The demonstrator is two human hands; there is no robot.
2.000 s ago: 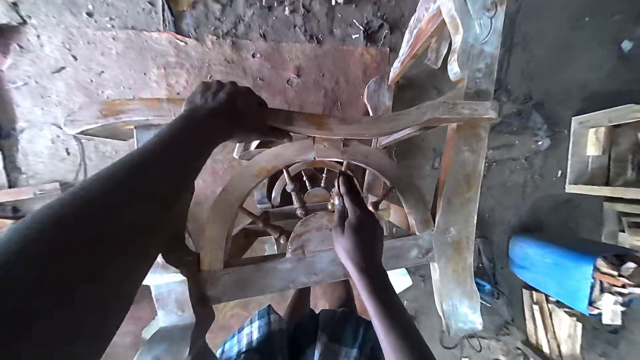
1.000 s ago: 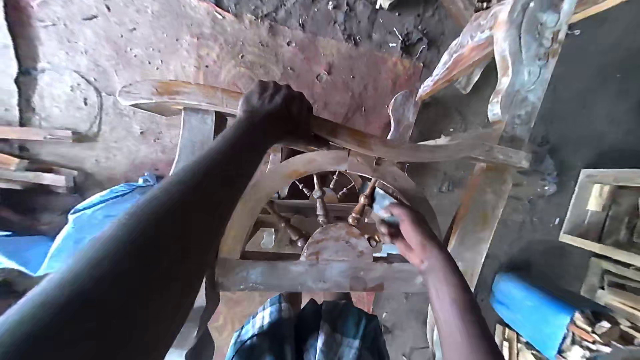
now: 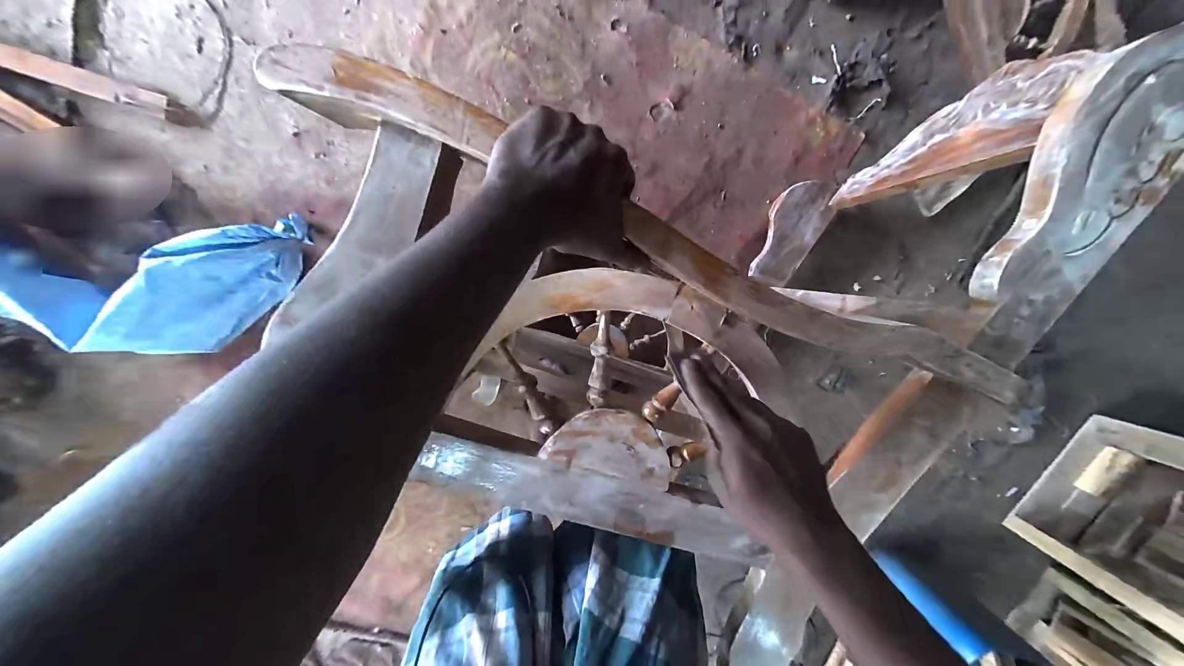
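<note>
My left hand (image 3: 560, 180) is closed around the curved wooden armrest (image 3: 740, 287) of a chair frame, which has pale, dusty patches over brown wood. Below it, an arched wooden piece (image 3: 592, 289) surrounds turned spindles (image 3: 599, 361) that fan out from a half-round wooden block (image 3: 610, 449). My right hand (image 3: 763, 453) is at the right side of the arch, beside the spindles. Its fingers point up along a thin, flat piece (image 3: 675, 347), whose material I cannot tell; the palm side is hidden. A wooden rail (image 3: 573, 499) runs beneath the block.
A carved wooden frame part (image 3: 1091, 176) stands at the right, with a wooden crate (image 3: 1101, 518) at the lower right. Blue plastic sheeting (image 3: 199, 287) and a blurred part of a person (image 3: 83, 176) are at the left. Wooden strips (image 3: 83, 79) lie at the upper left.
The left hand has stayed on the armrest. The right hand, away from the arch with a small pale piece a second ago, is now against the arch's right side. The armrest slants more in view.
</note>
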